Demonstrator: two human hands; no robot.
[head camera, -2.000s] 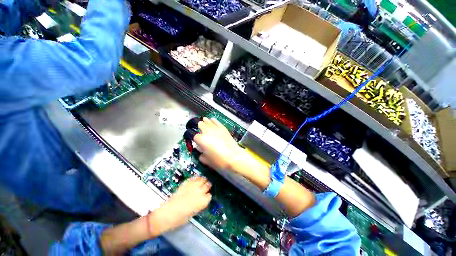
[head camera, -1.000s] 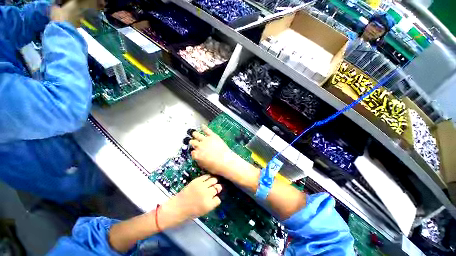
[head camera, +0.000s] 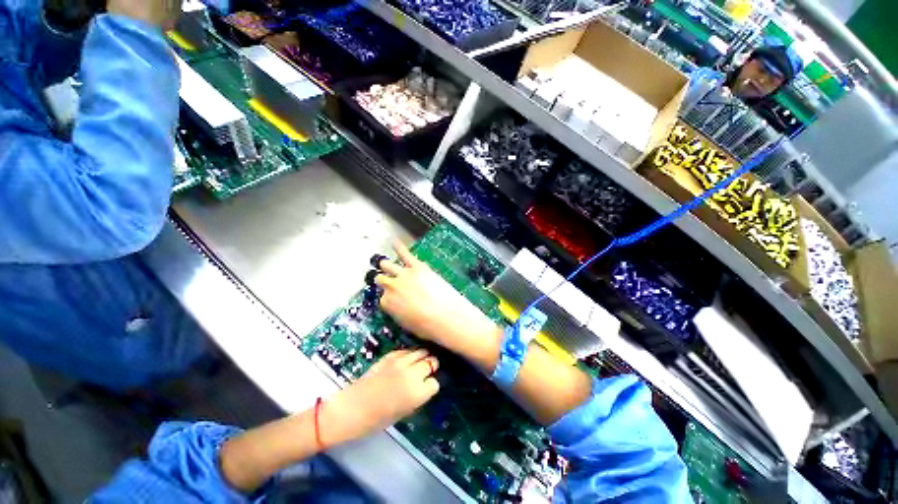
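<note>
A green circuit board (head camera: 448, 433) with many small parts lies on the conveyor in front of me. My right hand (head camera: 425, 303), with a light blue wrist strap (head camera: 514, 346) and blue coiled cord, is over the board's upper left part. Small round black components (head camera: 375, 268) are at its fingertips. My left hand (head camera: 399, 386), with a red string on the wrist, is low over the board's middle; its fingertips are curled and partly hidden, with something dark beside them. A finned heatsink (head camera: 556, 305) with a yellow strip stands at the board's far edge.
A person in a blue smock (head camera: 94, 167) works at the left by another board (head camera: 241, 167). Black component bins (head camera: 561, 231) and cardboard boxes (head camera: 601, 89) fill the two shelf levels beyond the conveyor rail (head camera: 246, 285). Another person (head camera: 763, 74) is behind the shelves.
The neighbour's arm has moved up and left, uncovering the heatsinks on the other board. My right hand's black components show fewer than before. My left hand has shifted slightly right.
</note>
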